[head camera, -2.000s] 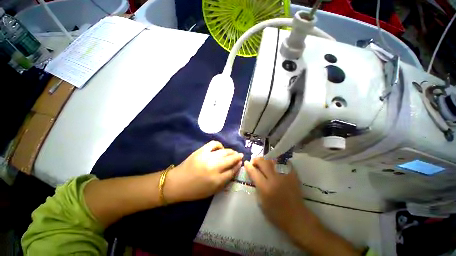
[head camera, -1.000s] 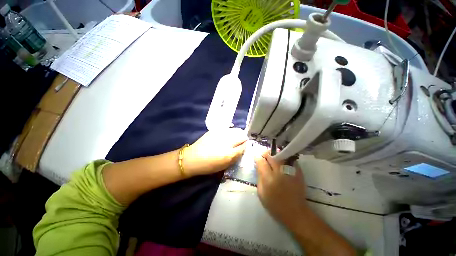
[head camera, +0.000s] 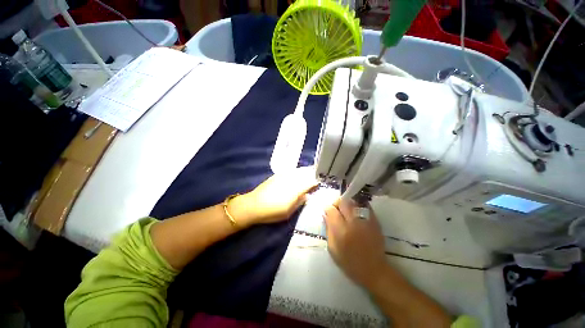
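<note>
A dark navy cut panel (head camera: 221, 147) lies flat on the white table left of the sewing machine (head camera: 430, 134) and hangs over the front edge. My left hand (head camera: 276, 197) rests on the panel just left of the needle area, fingertips under the lamp (head camera: 288, 142); whether it grips cloth is unclear. My right hand (head camera: 353, 234) is bent at the right of the presser foot area, fingertips close to the foot. The needle and foot are mostly hidden by glare and the fingers. I cannot tell what the right fingers hold.
A yellow-green fan (head camera: 315, 48) stands behind the machine. A printed paper sheet (head camera: 138, 86) and brown cardboard (head camera: 77, 170) lie at left, with plastic bottles (head camera: 45, 67) beyond. Pale blue tubs (head camera: 208, 43) stand behind. An accessory tray with dark scraps (head camera: 535, 288) is at right.
The view has shifted, showing more behind the table. Since the oldest frame, my left hand has moved forward beside the lamp, and my hands are farther apart. My right hand stays near the foot.
</note>
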